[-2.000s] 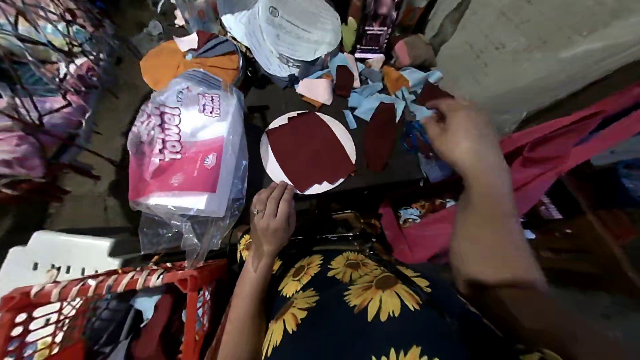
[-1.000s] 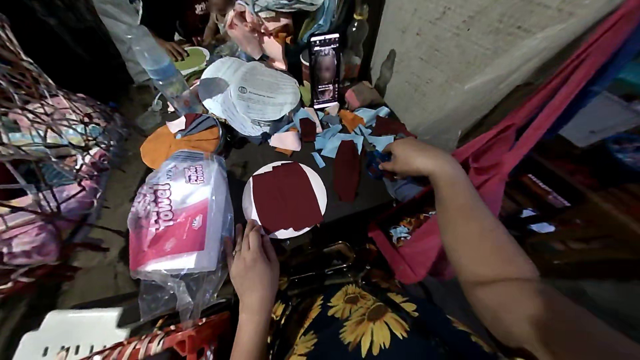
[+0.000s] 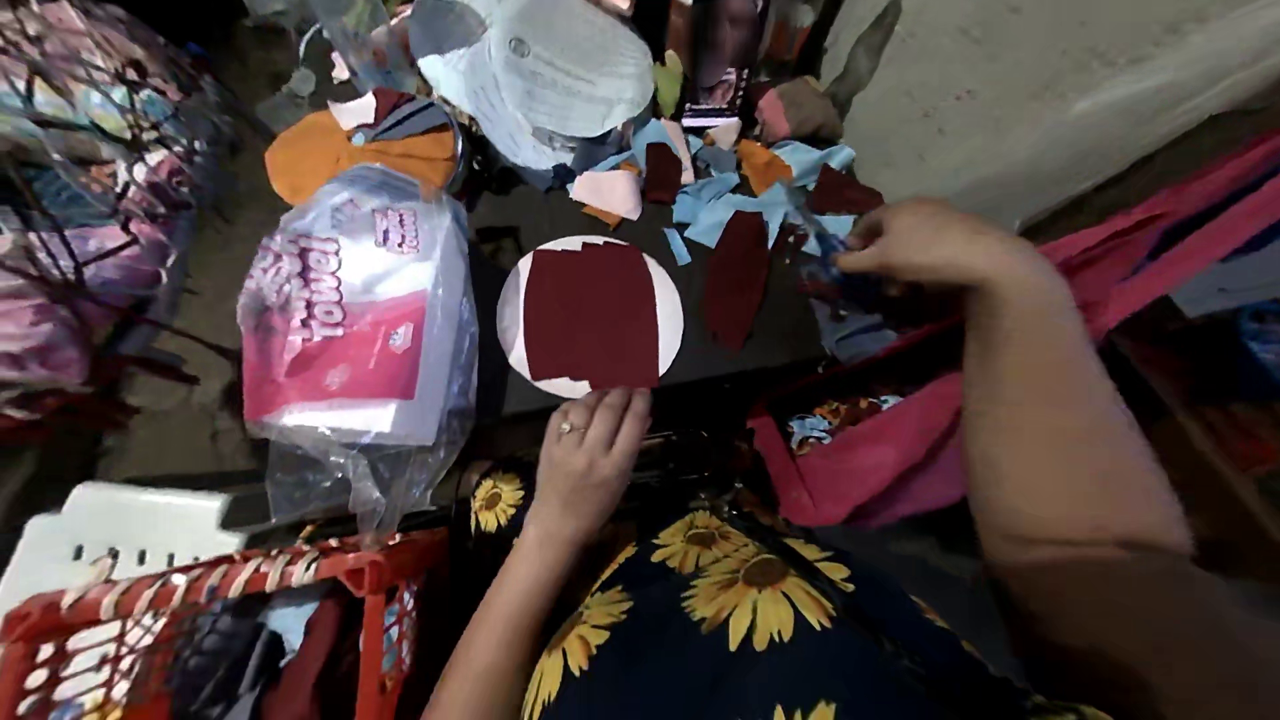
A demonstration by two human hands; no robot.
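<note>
A round white disc (image 3: 672, 310) lies on the dark table with a maroon fabric piece (image 3: 592, 315) across it, leaving white showing at both sides. The fingertips of my left hand (image 3: 590, 440), which wears a ring, rest at the near edge of the disc and the cloth. At the table's right side, my right hand (image 3: 905, 243) has its fingers closed around something bluish, too blurred to name, beside the light blue scraps (image 3: 730, 205). Between the disc and my right hand lies a long maroon scrap (image 3: 738, 280).
A plastic-wrapped towel pack (image 3: 350, 330) stands left of the disc, with an orange fabric round (image 3: 310, 155) behind it. Farther back are a pale bucket hat (image 3: 560, 70) and a phone (image 3: 715, 90). A red basket (image 3: 370, 575) of cloth sits lower left; pink fabric (image 3: 870, 460) hangs at right.
My right hand was over the maroon scrap at the back right two seconds ago and is now lower, by the bluish thing. My left hand stays near the disc's near edge.
</note>
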